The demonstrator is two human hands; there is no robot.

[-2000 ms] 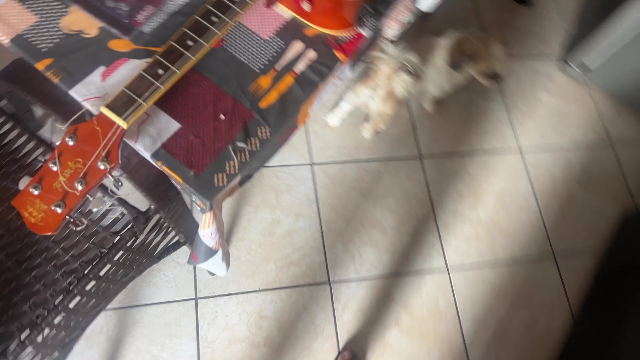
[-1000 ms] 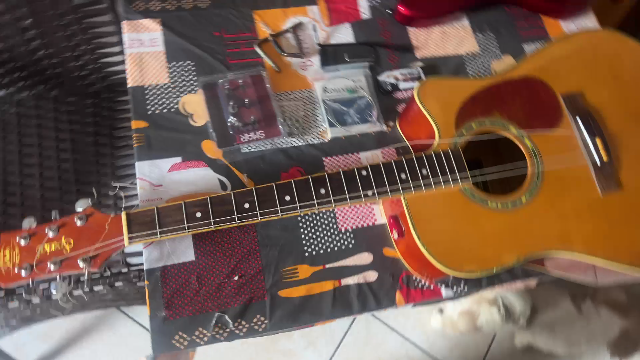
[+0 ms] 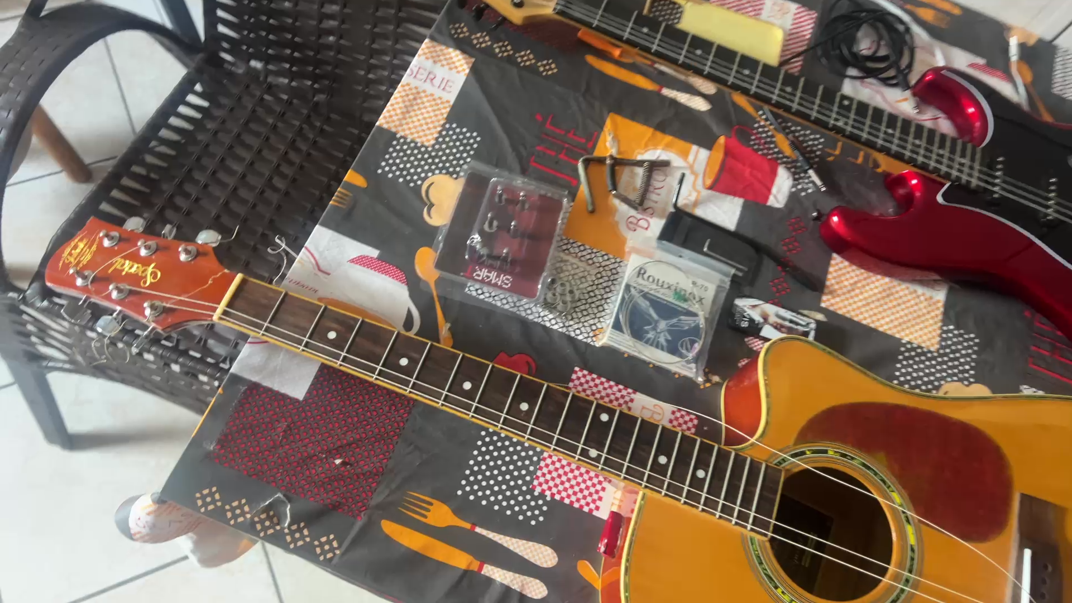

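Neither of my hands is in view. An acoustic cutaway guitar (image 3: 687, 544) lies face up across the table's corner, its red headstock (image 3: 138, 272) reaching past the edge over a chair. A few strings run along the neck, and loose string ends curl at the tuners. Behind the neck lie a clear pack of tuning machines (image 3: 502, 230), a packet of guitar strings (image 3: 662, 310), a metal spring capo (image 3: 624, 180) and a black tool with a hex key (image 3: 712, 243). A small printed packet (image 3: 775, 320) sits near the guitar's cutaway.
A red and black electric guitar (image 3: 963, 226) lies at the upper right, with a yellow object (image 3: 729, 32) on its neck. Beside it are a coiled black cable (image 3: 867, 50) and a thin pen-like tool (image 3: 791, 146). A dark woven chair (image 3: 276, 109) stands left of the patterned tablecloth (image 3: 368, 536).
The view has swung from the floor and the guitar's headstock over to the tabletop. Two small dogs seen on the floor earlier are out of view now.
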